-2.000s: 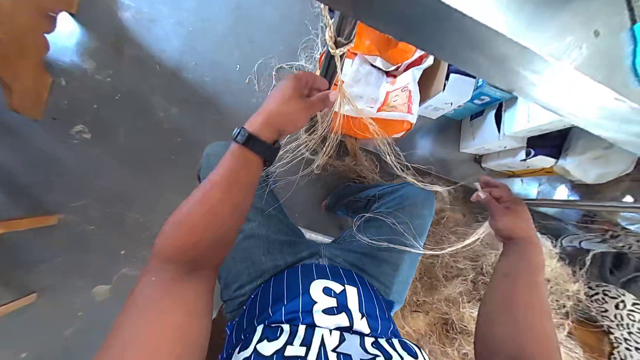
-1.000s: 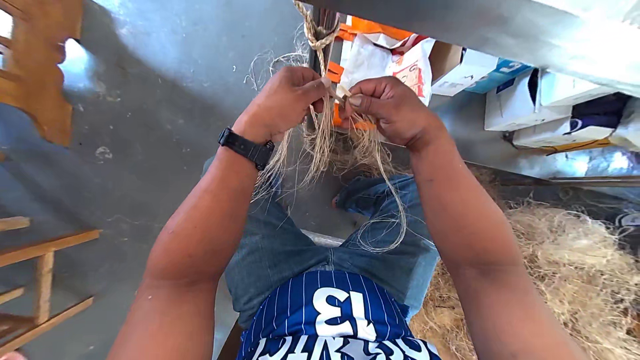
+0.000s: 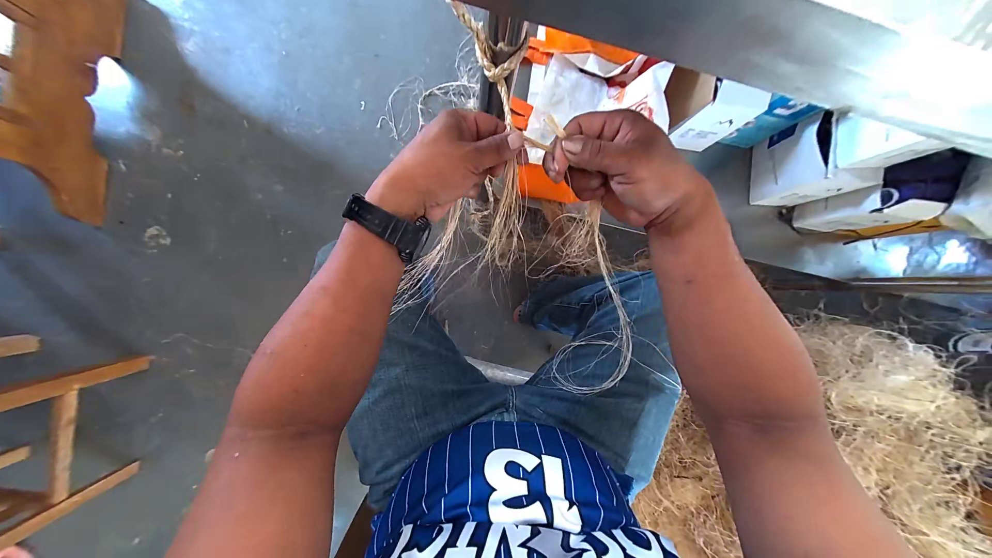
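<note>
A braided cord of pale plant fibre (image 3: 496,68) hangs from the metal table edge, knotted near its top. My left hand (image 3: 461,159) pinches the braid's lower part between thumb and fingers, with loose fibre strands (image 3: 505,221) fanning out below. Close on its right, my right hand (image 3: 620,159) grips a thin fibre strand, whose short end sticks up past the fingertips. A taut piece of that strand spans the small gap between the hands. A long thin bundle of fibres (image 3: 612,294) droops beneath my right hand and curls over the jeans.
A heap of loose fibre (image 3: 876,418) lies at the lower right. Behind my hands are an orange and white bag (image 3: 570,89) and several boxes (image 3: 806,167). The metal table edge (image 3: 666,39) crosses the top. Wooden furniture (image 3: 74,380) stands at the left.
My right hand was far out to the right two seconds ago, drawing out long strands; it has come in beside my left hand. Both hands have stayed close together over the last second.
</note>
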